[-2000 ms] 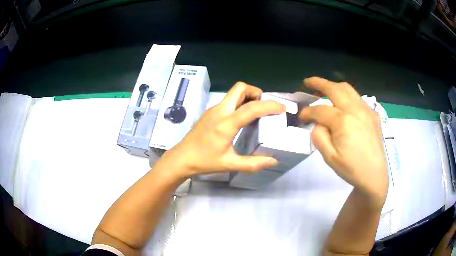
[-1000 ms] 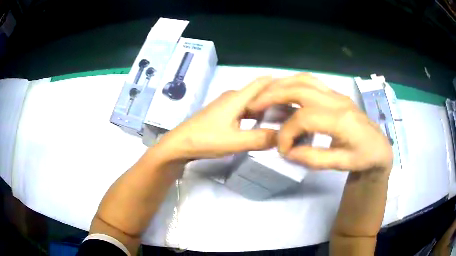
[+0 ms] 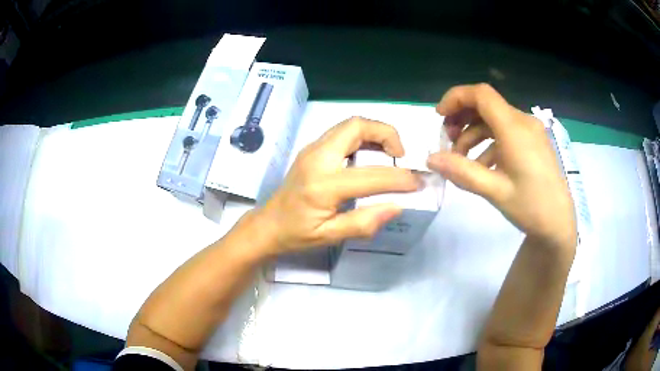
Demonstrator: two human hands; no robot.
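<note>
A pale blue-grey product box [image 3: 387, 235] stands on the white bench between my hands, its end with white flaps facing up. My left hand [image 3: 340, 185] grips the top end of the box, its fingers lying across the flaps and its thumb on the near side. My right hand [image 3: 499, 156] is at the far right edge of that end, thumb and forefinger at a white flap [image 3: 438, 153], partly hidden. A flat pale panel [image 3: 302, 267] shows under my left hand, left of the box; what it belongs to is hidden.
Opened cartons with printed dark round-headed products [image 3: 257, 134] lie at the left, flaps out. More cartons [image 3: 572, 181] lie at the right. The white bench [image 3: 94, 210] has a green edge strip [image 3: 130, 117] before a dark conveyor belt [image 3: 362, 65]. A person's arm shows bottom right.
My right hand has moved from over the box end to its right edge, its fingers opening apart. My left hand has spread over the flaps. The view has shifted slightly.
</note>
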